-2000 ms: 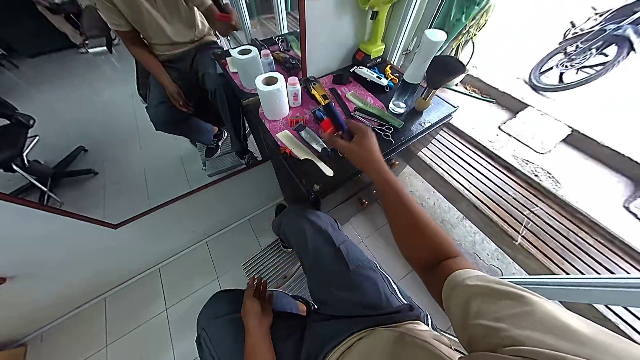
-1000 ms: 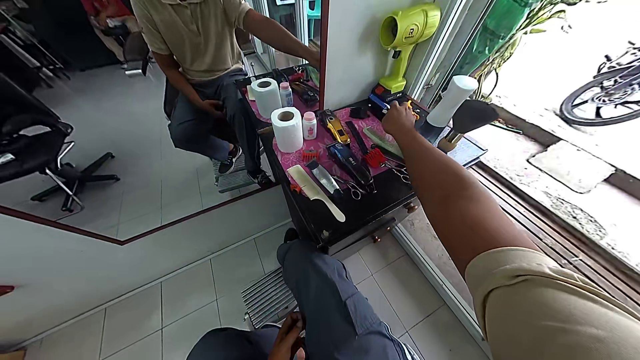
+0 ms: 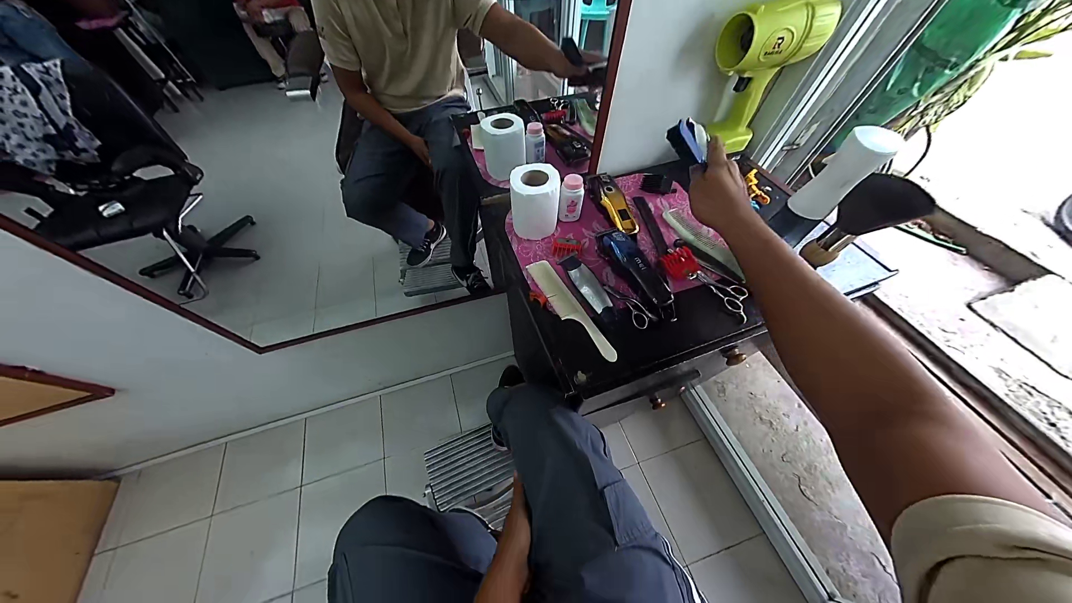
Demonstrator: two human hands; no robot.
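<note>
My right hand [image 3: 718, 188] is closed around a hair clipper [image 3: 688, 141] with a pale body and dark head, raised over the back of the black table. On the pink cloth below lie a blue hair clipper [image 3: 634, 266], a yellow hair clipper [image 3: 614, 203], a silver trimmer [image 3: 588, 289], a cream comb [image 3: 571, 308], a pale green comb [image 3: 702, 241], a red clipper guard [image 3: 680, 263] and hair scissors [image 3: 727, 295]. My left hand is hidden between my legs; only its forearm shows.
A paper roll [image 3: 535, 201] and a small bottle [image 3: 571, 198] stand by the wall mirror [image 3: 276, 209]. Behind the table is a lime green blower [image 3: 758, 67]. A white bottle [image 3: 846, 172] and a neck brush [image 3: 871, 209] are at the right. A metal footrest [image 3: 469, 473] lies on the floor.
The blue clipper, in my right hand two seconds ago, now lies on the cloth. My right hand has since reached to the table's back and lifted the pale clipper.
</note>
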